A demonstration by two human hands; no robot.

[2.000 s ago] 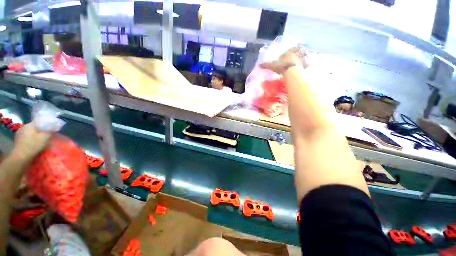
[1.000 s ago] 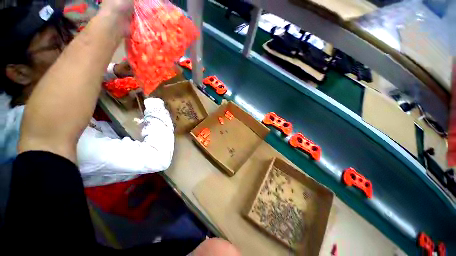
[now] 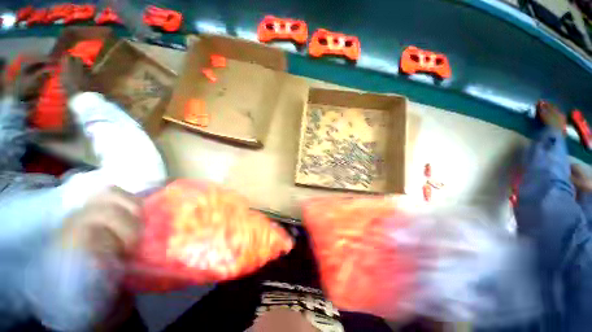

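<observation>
Two bags of orange parts show low in front of me. The left bag (image 3: 208,233) has a blurred hand at its left end, which appears to be my left hand (image 3: 107,224) closed on the bag. The right bag (image 3: 357,253) has a blurred clear plastic top that stretches to the right. My right hand cannot be made out. A spring box (image 3: 406,146) of small grey metal pieces sits ahead on the pale bench. A cardboard box (image 3: 250,97) left of it holds a few orange pieces.
Orange controller shells (image 3: 334,44) lie in a row on the green belt (image 3: 227,19). A co-worker's pale sleeve (image 3: 123,139) is at the left, by more boxes. Another person's blue sleeve (image 3: 545,188) is at the right. Small red pieces (image 3: 427,188) lie right of the spring box.
The view has turned down to the bench. The raised bag on the left has come down low. A second bag, seen on the shelf two seconds ago beside my right hand, appears to be the right one.
</observation>
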